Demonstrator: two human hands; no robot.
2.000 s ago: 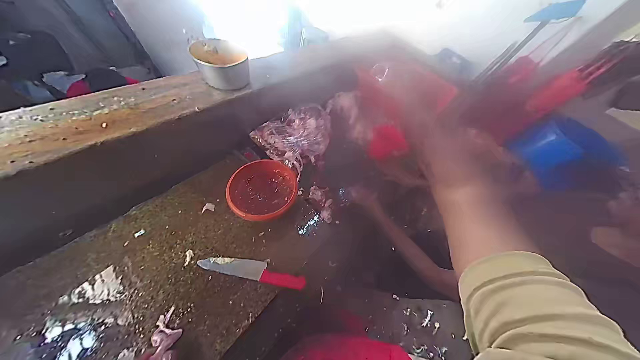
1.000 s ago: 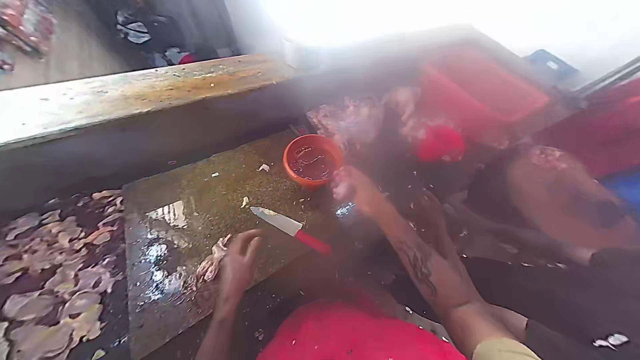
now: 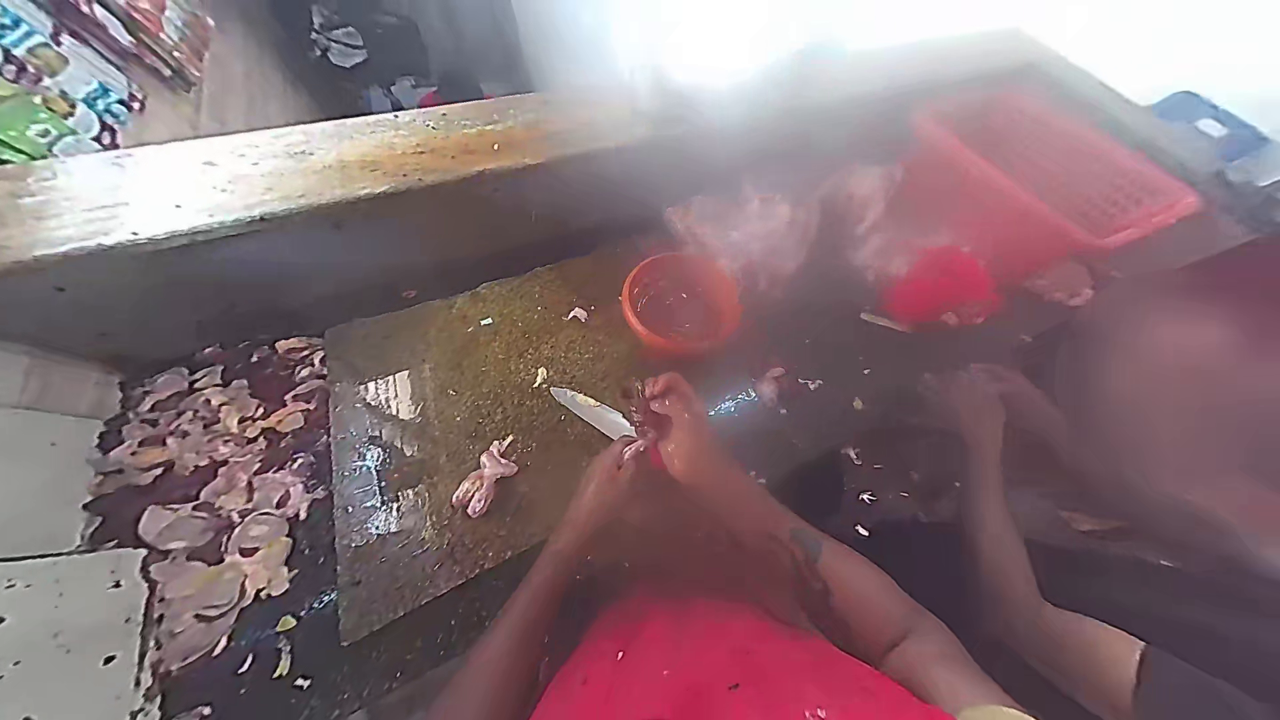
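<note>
My left hand and my right hand meet above the board's right part, both gripping a small piece of raw meat. Beneath them lies a knife, its blade pointing up-left and its red handle mostly hidden. A piece of raw poultry rests on the wet cutting board, left of my left hand. Just beyond my hands stands an orange bowl with dark reddish contents. Haze blurs the view around it.
Many flat pieces of raw meat cover the dark surface at left. Behind runs a ledge. More raw meat, a red cloth or bag and a red crate are at back right. A co-worker's hands are at right.
My left hand has left the poultry piece on the board and moved right to join my right hand at the small meat piece. The view has shifted left over these two seconds.
</note>
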